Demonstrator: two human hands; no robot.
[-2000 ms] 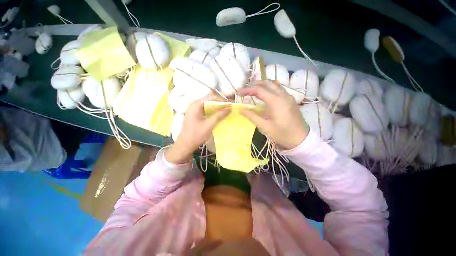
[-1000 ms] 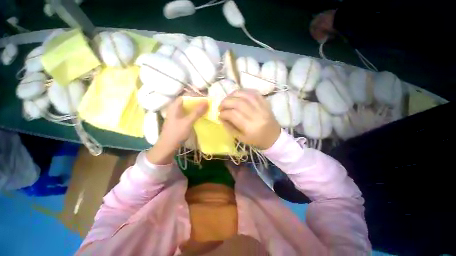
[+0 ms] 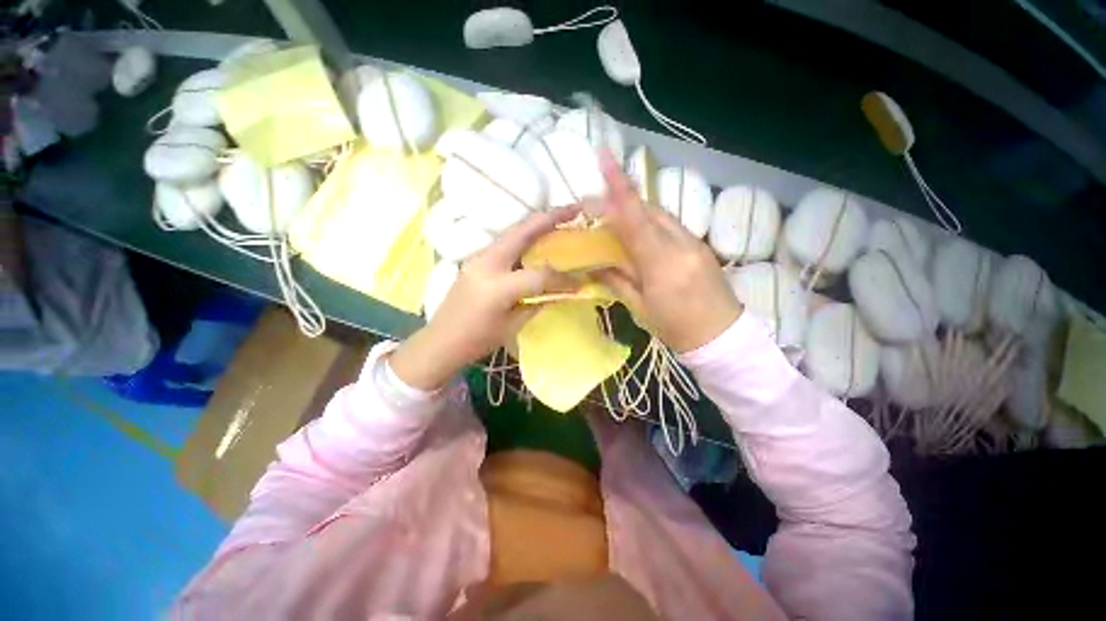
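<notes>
My left hand (image 3: 485,297) and my right hand (image 3: 665,261) meet in front of me at the work surface's near edge. Between them is an oval pad (image 3: 575,249) with its tan face showing. A bright yellow label sheet (image 3: 566,354) hangs below the pad, its top edge held by both hands. My left fingers and thumb grip the pad's left side. My right thumb is at the pad and sheet, and my right fingers point up. Cords hang below on both sides. Any small label is too small to tell.
White pads (image 3: 491,178) with cords lie heaped along the green work surface (image 3: 376,318). Yellow sheets (image 3: 285,106) lie on pads at left, another (image 3: 1083,370) at far right. Loose pads (image 3: 497,28) lie beyond the pale rail (image 3: 776,175). A cardboard carton (image 3: 261,406) stands below left.
The pad's tan face now shows between my hands above the yellow sheet. My right fingers have straightened upward. The view has shifted, and the dark sleeve and hand at the upper right have gone.
</notes>
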